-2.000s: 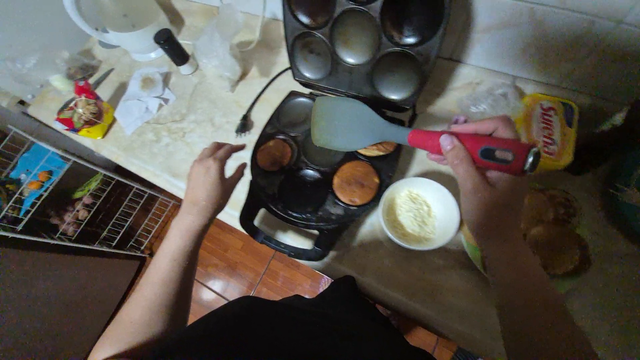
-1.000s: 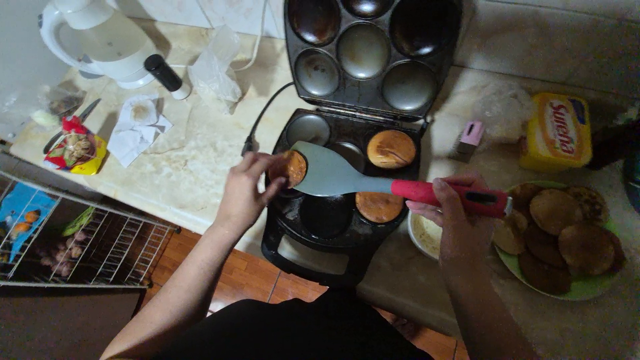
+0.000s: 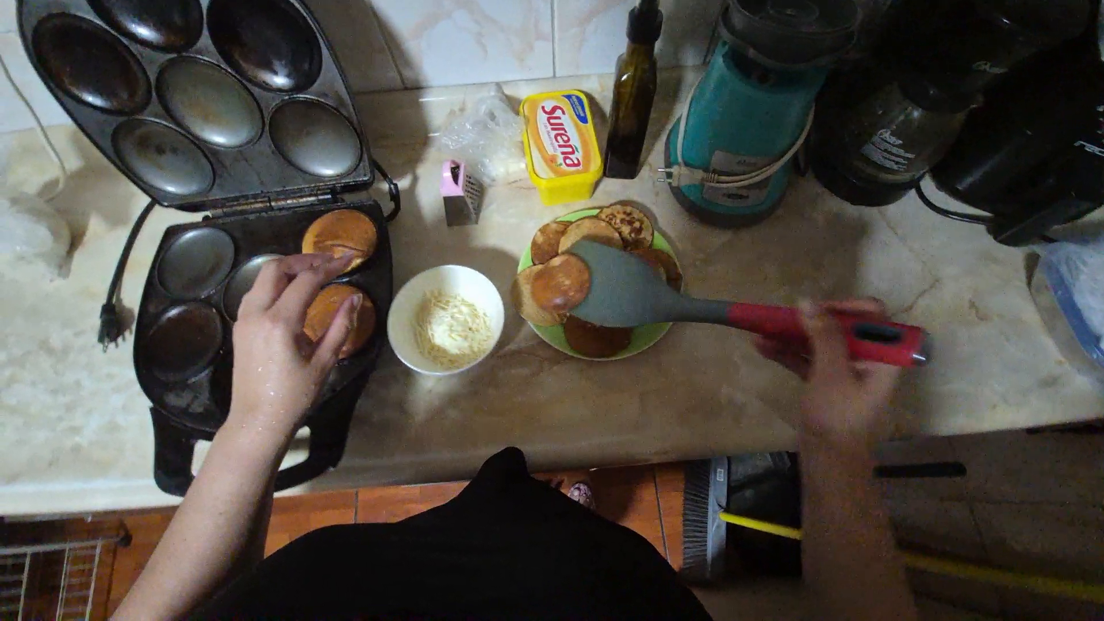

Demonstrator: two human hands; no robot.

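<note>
My right hand (image 3: 841, 358) grips the red handle of a spatula (image 3: 634, 289). Its grey head is over a green plate (image 3: 556, 339) of browned round cakes, and one small cake (image 3: 561, 283) lies at the head's left edge. My left hand (image 3: 289, 332), fingers spread, is over the round-welled electric cooker (image 3: 194, 405), whose lid is raised. Beneath and beside its fingers, two browned cakes (image 3: 339, 237) sit in the right-hand wells; whether the fingertips touch them I cannot tell. A white bowl of grated cheese (image 3: 444, 362) stands between cooker and plate.
Behind the plate stand a small grater (image 3: 462, 194), a plastic bag (image 3: 490, 134), a yellow Sureña tub (image 3: 561, 147) and a dark bottle (image 3: 634, 90). Farther right are a teal appliance (image 3: 742, 112) with its cord wrapped round it, and black appliances (image 3: 880, 138). The counter's front edge runs nearby.
The spatula has moved right, from the cooker to above the plate. The small cake that my left hand touched at the spatula a second ago is out of its well. The view has swung right.
</note>
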